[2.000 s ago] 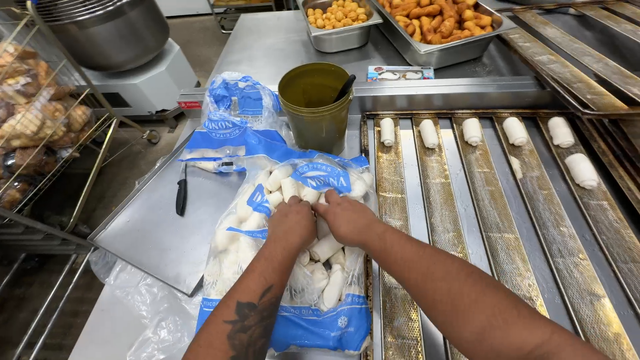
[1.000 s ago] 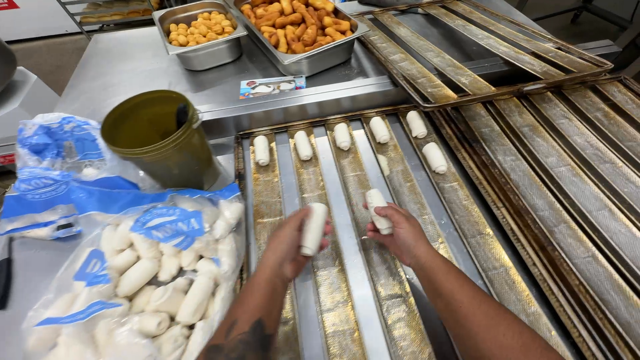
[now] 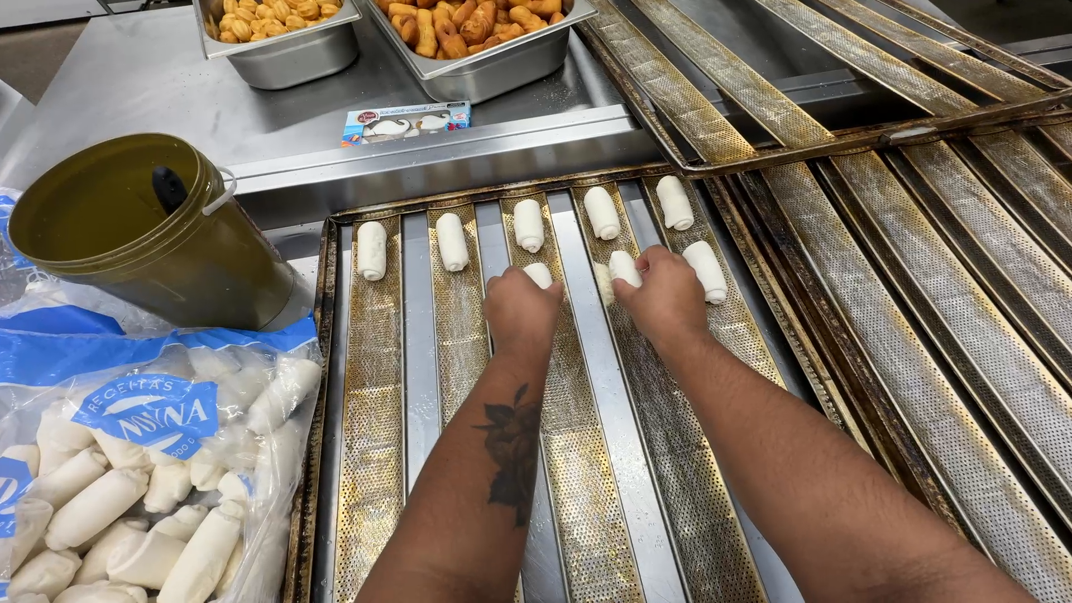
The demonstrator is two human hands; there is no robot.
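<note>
My left hand (image 3: 523,308) grips a white rolled dough piece (image 3: 538,275) at the third channel of a perforated metal baking tray (image 3: 374,452); only the dough's far end shows. My right hand (image 3: 666,293) has its fingers on another dough roll (image 3: 624,268) in the fourth channel. Single rolls lie at the far end of each channel, such as the leftmost roll (image 3: 371,250), and one more roll (image 3: 705,272) lies just right of my right hand. At the left, an opened plastic bag (image 3: 172,410) holds many dough pieces.
A green bucket (image 3: 151,285) with a black handle inside stands behind the bag. Steel pans of small round pastries (image 3: 289,63) and fried pastries (image 3: 502,63) stand at the back, near a printed card (image 3: 405,124). More channelled trays (image 3: 930,251) lie at the right, one overlapping behind (image 3: 775,155).
Both hands have moved from the bag to the tray, each carrying a dough roll. The rolls, held above the tray a second ago, are now down at its channels.
</note>
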